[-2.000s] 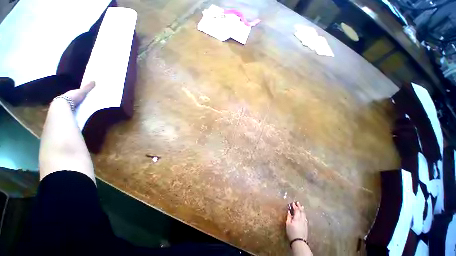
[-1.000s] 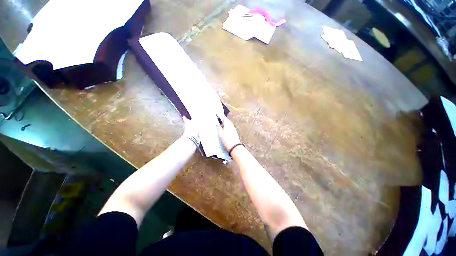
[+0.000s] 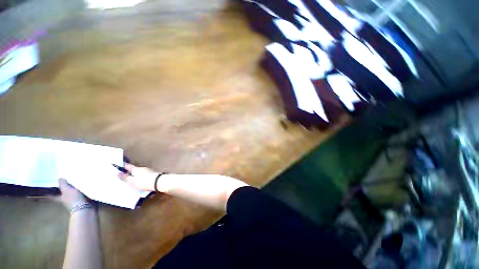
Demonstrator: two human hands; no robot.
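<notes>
A long cut stack [image 3: 89, 163], white on top with a dark edge below, lies at the lower left and is cut off by the picture's left edge. My left hand [image 3: 73, 195] grips its near edge, the thumb on the white top. My right hand [image 3: 138, 177] is at its right end, fingers on the top and edge, with a small dark tool [image 3: 122, 168] between the fingers. The frame is blurred, and the fingers under the stack are hidden.
Several dark maroon bundles with white tops [image 3: 299, 79] lie on the far right part of the brown table [image 3: 173, 100]. White papers [image 3: 20, 60] with a pink item lie at the left. Beyond the table's right edge are green floor and a blurred heap of scraps and bags [image 3: 420, 220].
The view has swung right, so the stack and both hands now appear further left. The right-hand bundles show nearer the middle. Both hands are still at the stack's end.
</notes>
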